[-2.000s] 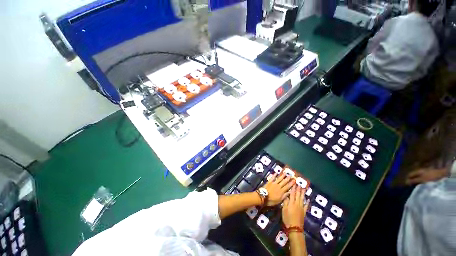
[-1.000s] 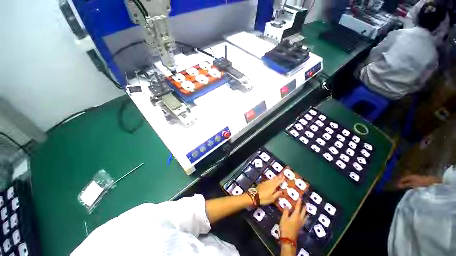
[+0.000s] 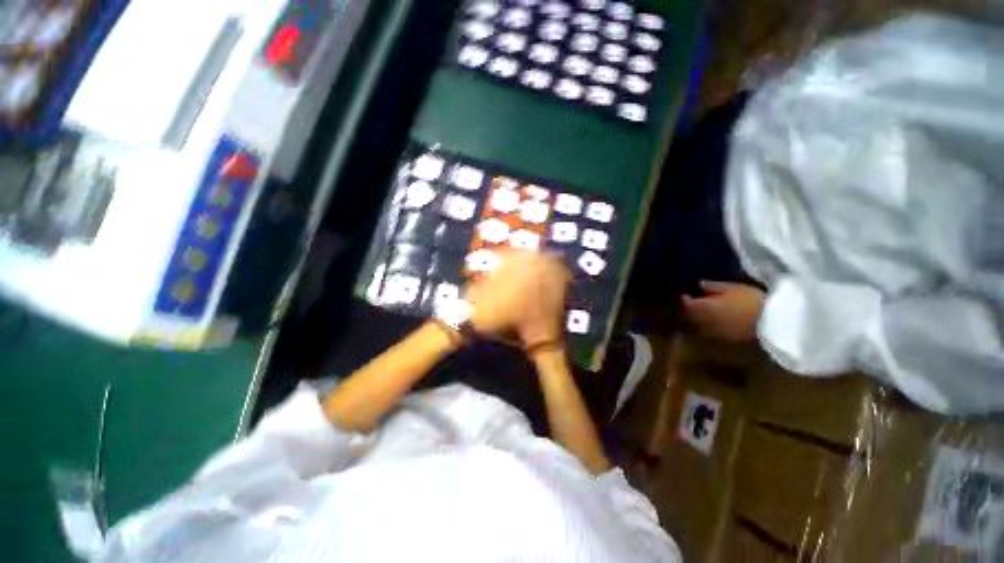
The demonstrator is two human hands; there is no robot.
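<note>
The orange fixture (image 3: 509,214) lies on the near black tray (image 3: 416,244), with white square parts in two rows. More white parts sit in the tray's pockets on both sides of it. My left hand (image 3: 498,297) and my right hand (image 3: 544,301) are close together, overlapping in view, at the fixture's near end. Both are blurred. Their fingers cover that end of the fixture, and I cannot tell whether they hold a part.
A second black tray of white parts (image 3: 561,50) lies farther along the green bench (image 3: 484,116). The white machine (image 3: 154,236) with its button panel (image 3: 207,225) is at left. Another person's sleeve (image 3: 870,209) and hand (image 3: 727,311) are at right, above cartons (image 3: 771,473).
The view has turned and come closer to the near tray. My hands were apart on the fixture and are now together at its near end. The machine's fixture is out of view.
</note>
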